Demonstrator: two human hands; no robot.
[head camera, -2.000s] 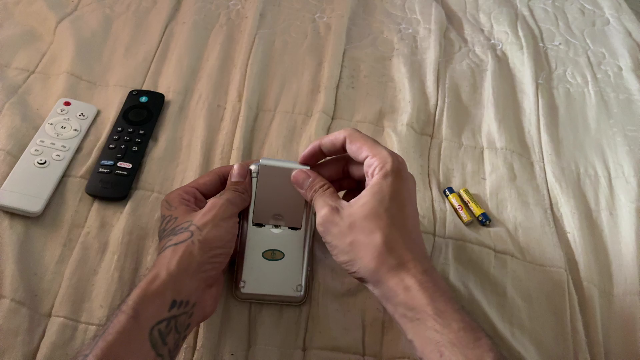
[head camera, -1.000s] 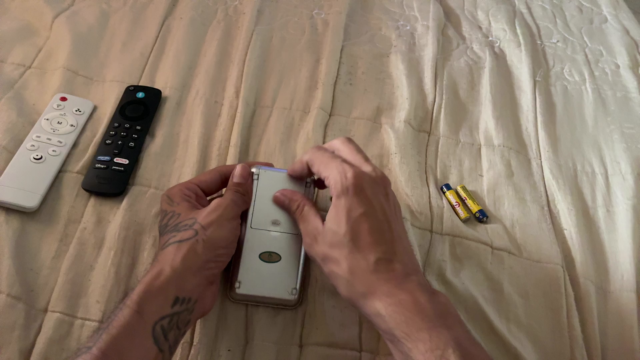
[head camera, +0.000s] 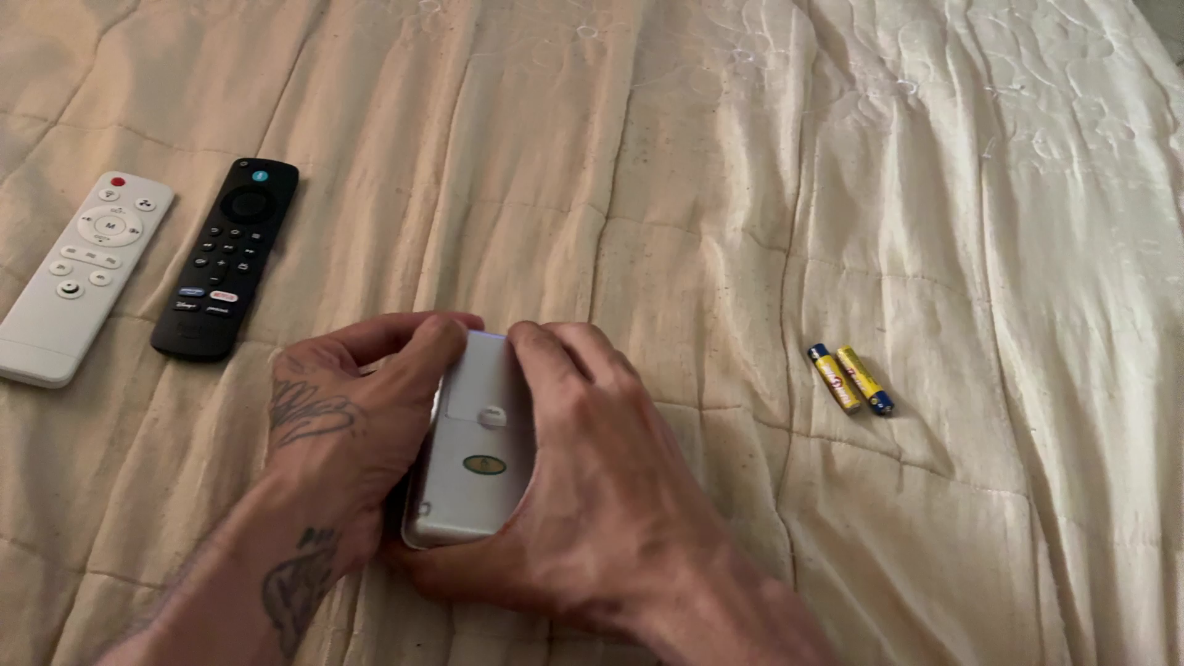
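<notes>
A silvery-white handheld device (head camera: 472, 462) lies back side up between my hands, its battery cover flush on the upper half and an oval green sticker below it. My left hand (head camera: 361, 398) grips the device's left edge, thumb near the top corner. Around the right side curls my right hand (head camera: 592, 472), its fingers at the top right corner and its thumb along the bottom edge. The face of the device is hidden underneath. Two yellow and blue batteries, one (head camera: 834, 379) beside the other (head camera: 866, 380), rest to the right, untouched.
A white remote control (head camera: 83, 277) lies at the far left, with a black remote control (head camera: 227, 259) just right of it. Beneath everything spreads a cream quilted bedspread (head camera: 703, 536) with raised folds and seams.
The battery cover, tilted up two seconds ago, is now down on the device. My right hand has moved from the cover to around the device's right side and bottom.
</notes>
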